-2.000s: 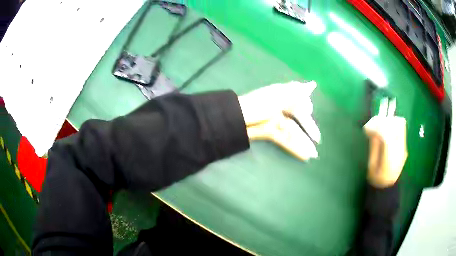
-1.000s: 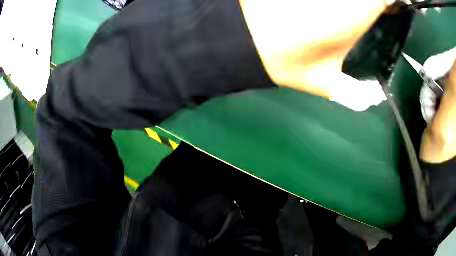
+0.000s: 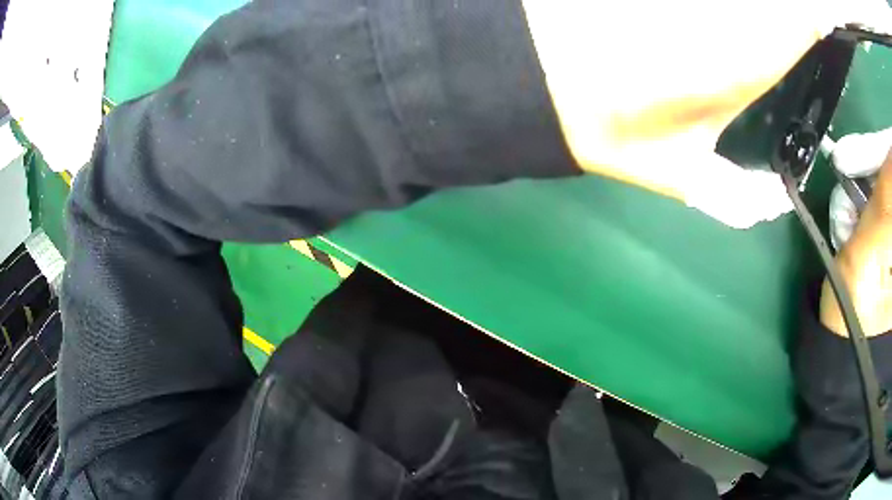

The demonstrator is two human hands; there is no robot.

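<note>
A thin black phone frame [image 3: 797, 115] is at the upper right, its solid dark end by my left fingers and a slim rail running down past my right wrist. My left hand [image 3: 685, 107] is shut on that solid end; it is washed out by glare, with white finger coverings. My right hand [image 3: 866, 239] is at the right edge, partly cut off, with white-covered fingers around a thin tool, seemingly tweezers [image 3: 853, 191]. The tool's tip is close to the frame's dark end; contact cannot be told.
The green mat [image 3: 587, 264] lies under the hands, with its pale front edge crossing diagonally. A white sheet [image 3: 59, 78] is at the upper left. Stacked black parts [image 3: 29, 361] stand at the lower left, beside green floor with hazard tape [image 3: 318, 256].
The view has swung down from the mat's far side. The left hand now holds a frame close up. Since one second ago, frame and left hand shifted slightly right; the tool's tip moved to the dark end.
</note>
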